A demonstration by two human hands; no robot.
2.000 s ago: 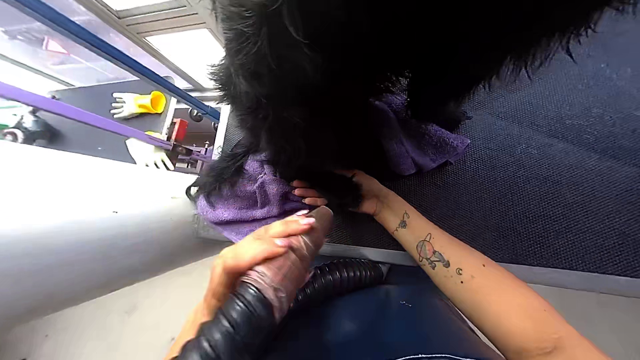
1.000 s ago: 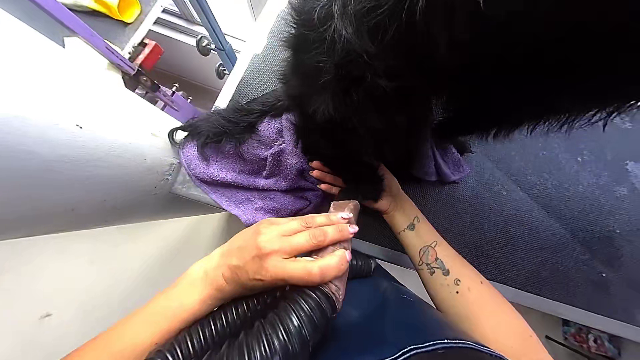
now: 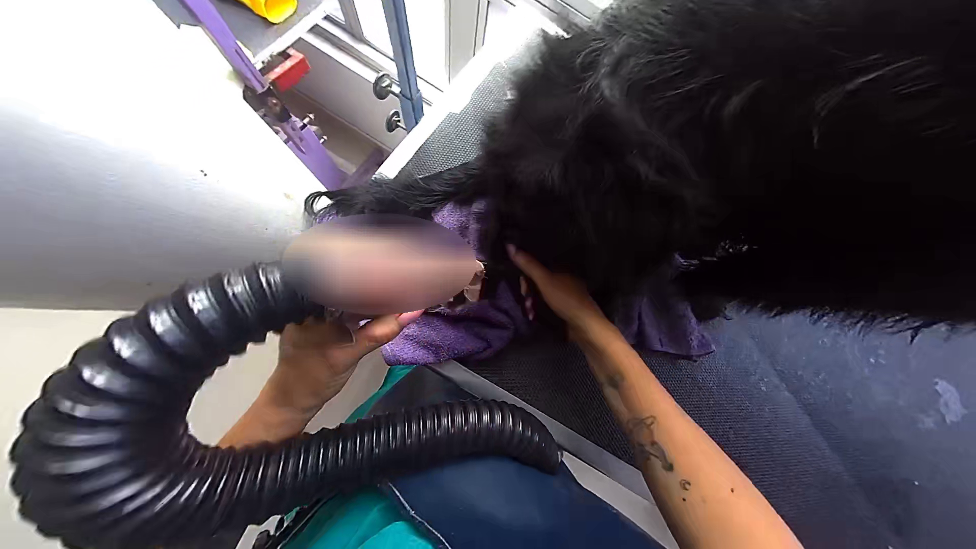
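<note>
My left hand (image 3: 328, 347) is wrapped around the nozzle end of a black corrugated dryer hose (image 3: 137, 381); a blurred patch covers most of the nozzle. The hose loops down and back across my lap. A black long-haired dog (image 3: 648, 152) stands on a dark textured table mat, and its fur hides much of what lies under it. My right hand (image 3: 560, 293) reaches under the dog against its fur, at what looks like a leg; the grip is partly hidden. A purple towel (image 3: 457, 335) lies beneath, showing on both sides of my right hand.
The grooming table's pale edge (image 3: 610, 473) runs close to my dark blue apron. A white rounded surface (image 3: 137, 175) fills the left. Beyond it are a purple metal arm (image 3: 229, 46) with a red clamp part (image 3: 288, 70), a blue post (image 3: 402, 61) and a yellow object (image 3: 273, 8).
The nozzle in my left hand has swung from pointing up to pointing right, towards the dog, and the hose now arches at the left. My right hand stays under the dog.
</note>
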